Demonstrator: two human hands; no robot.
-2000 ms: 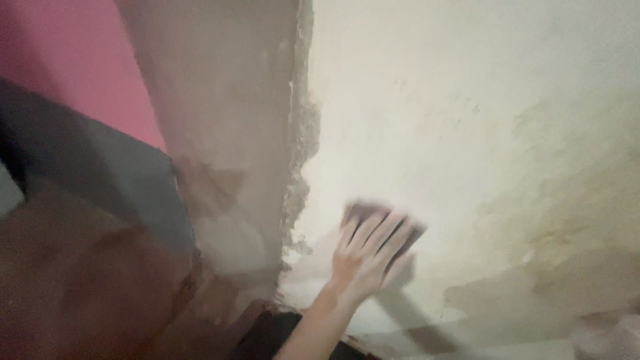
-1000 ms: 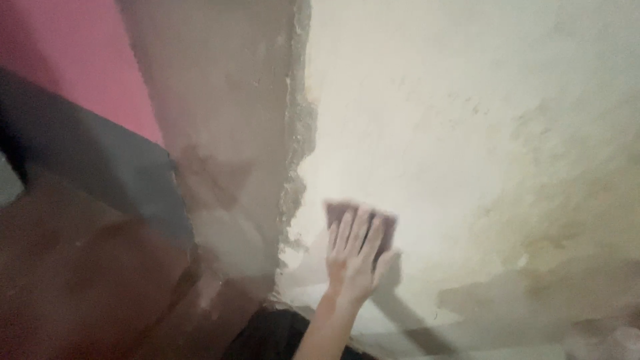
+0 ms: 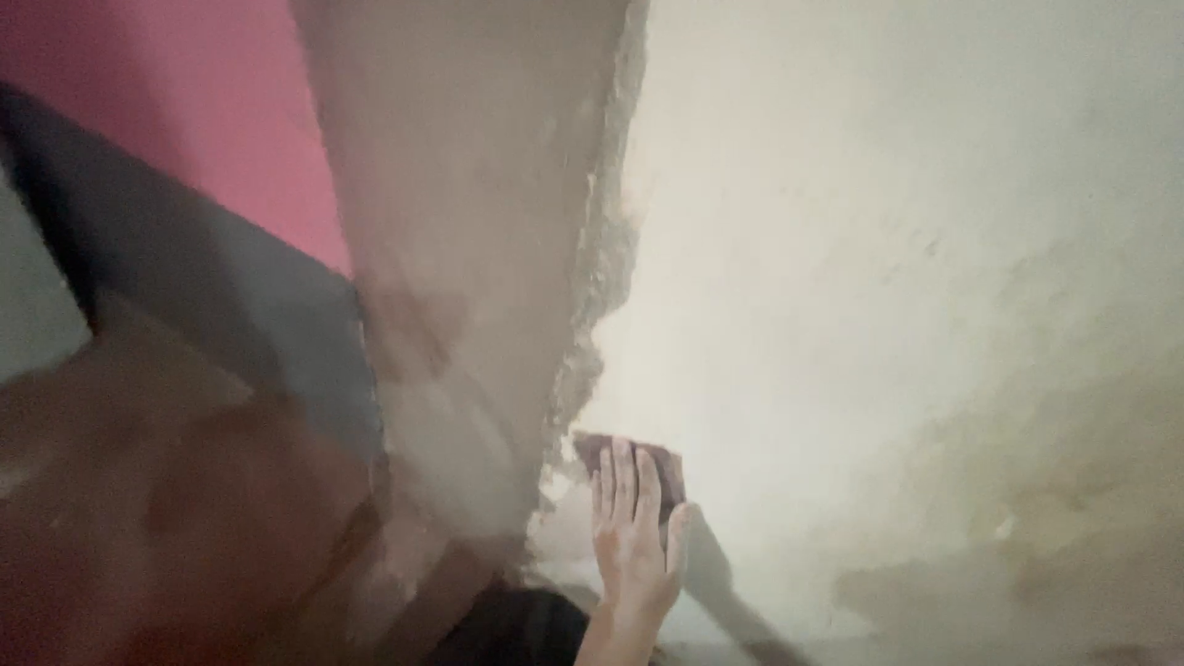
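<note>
My left hand (image 3: pixel 638 536) lies with its palm toward the cream-coloured wall (image 3: pixel 832 324), fingers pointing up and thumb out to the right. Under the fingers is a dark reddish-brown sheet, seemingly sandpaper (image 3: pixel 673 467), pressed flat on the wall. Its upper left corner is close to the rough, chipped plaster edge (image 3: pixel 601 268) running down the wall. My right hand is out of view.
Left of the chipped edge stands a brownish-grey wall strip (image 3: pixel 462 185). Farther left are a pink painted area (image 3: pixel 231 120) and a dark grey one (image 3: pixel 277 314). A black rounded shape (image 3: pixel 518 629) is at the bottom. Stained patches (image 3: pixel 1091 499) mark the wall's lower right.
My left hand and the sheet have moved left across the wall, closer to the chipped plaster edge. The fingers now point more straight up than two seconds ago.
</note>
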